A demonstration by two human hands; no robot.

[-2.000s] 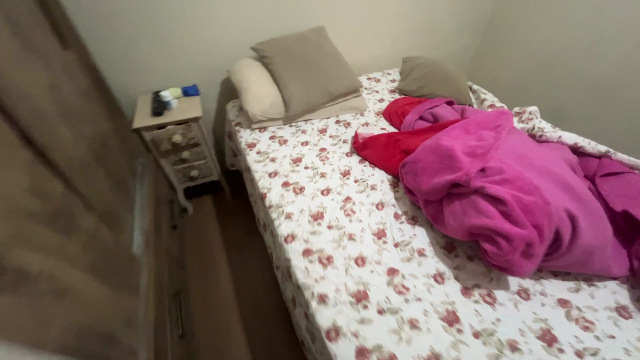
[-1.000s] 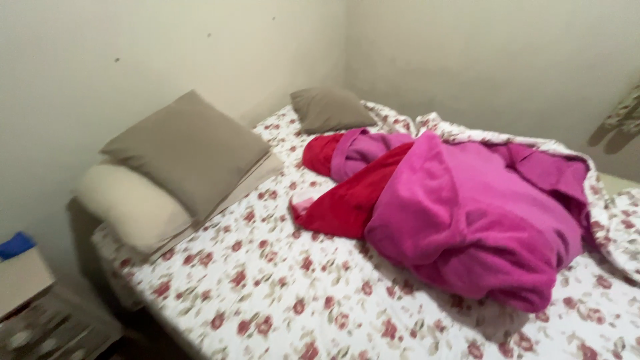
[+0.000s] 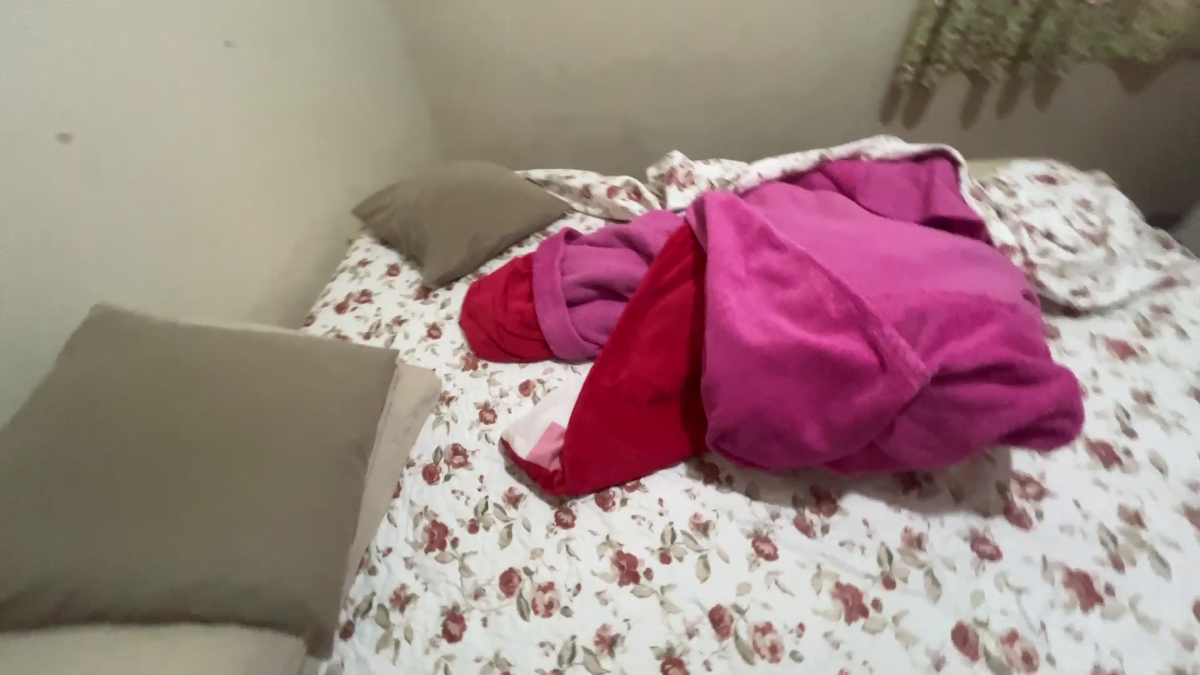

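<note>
Neither my left hand nor my right hand shows in the head view. A crumpled magenta fleece blanket point(image 3: 816, 347) lies heaped on a bed with a floral bedspread point(image 3: 675, 581). Red cloth point(image 3: 647, 384) shows at the heap's left side, with a white and pink corner turned out on the bedspread. Behind the heap, part of the floral bedspread is bunched up. At the near left rests a square taupe cushion point(image 3: 197, 469) on paler bedding, and a smaller taupe cushion point(image 3: 459, 216) lies at the far left corner of the bed.
Pale walls point(image 3: 656, 75) meet in a corner beyond the bed. A green patterned curtain point(image 3: 1050, 37) hangs at the upper right. A beige pillow point(image 3: 150, 652) is partly seen at the lower left edge.
The view has swung right and come closer to the bed; the bedside cabinet seen earlier at the left is out of view. The bedding lies as before.
</note>
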